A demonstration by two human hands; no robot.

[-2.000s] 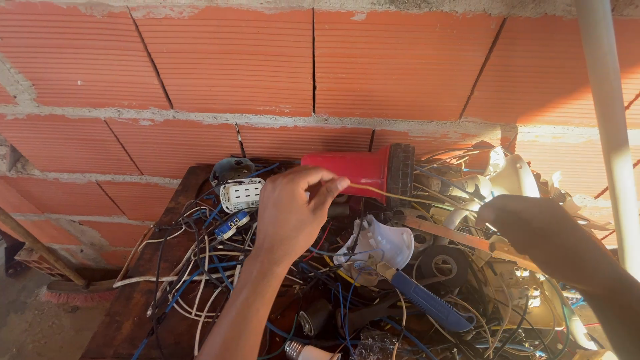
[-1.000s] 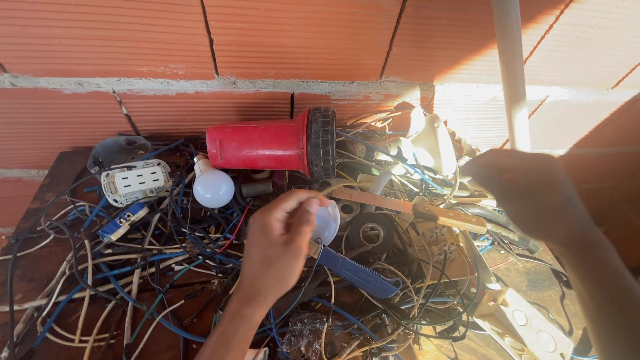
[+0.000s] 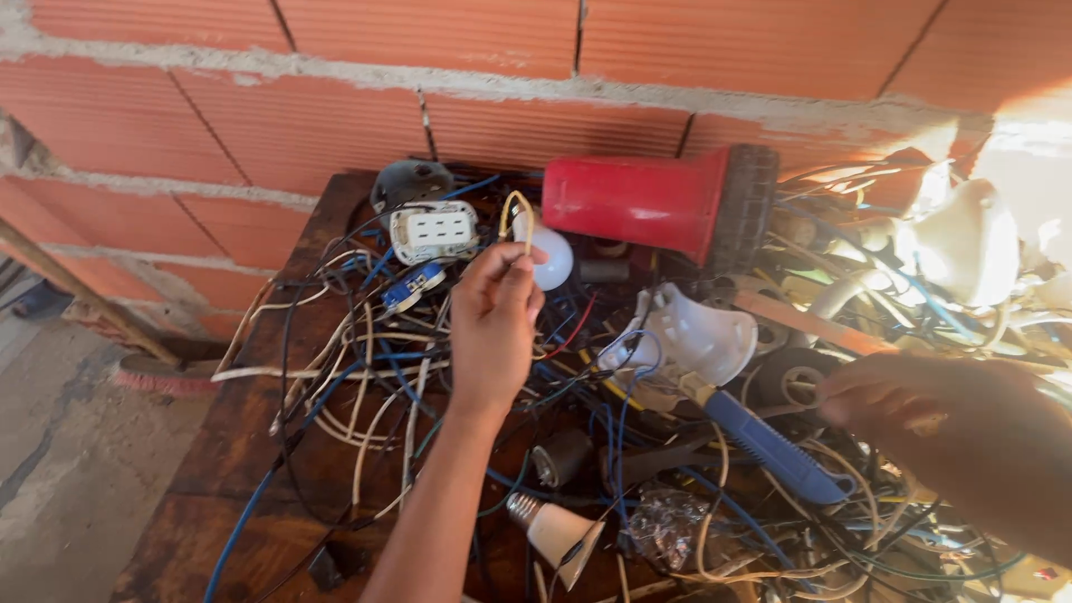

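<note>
My left hand pinches a bent yellowish wire between thumb and fingers, in front of a white light bulb. Left of it lie a white multi-socket outlet and a blue electrical part. My right hand, blurred, hovers at the right over the wires near a roll of black tape; its fingertips are unclear. Between the hands a blue utility knife lies against a white plastic lamp holder. A red flashlight with a black rim lies behind them.
Tangled wires cover much of the dark wooden table. A bulb base with a broken cone and crumpled clear plastic lie near the front. Behind stands a brick wall; a broom is at left.
My left hand has moved with the wire from beside the flashlight's rim to in front of the bulb. The right hand has come down toward the tape roll. The view has shifted.
</note>
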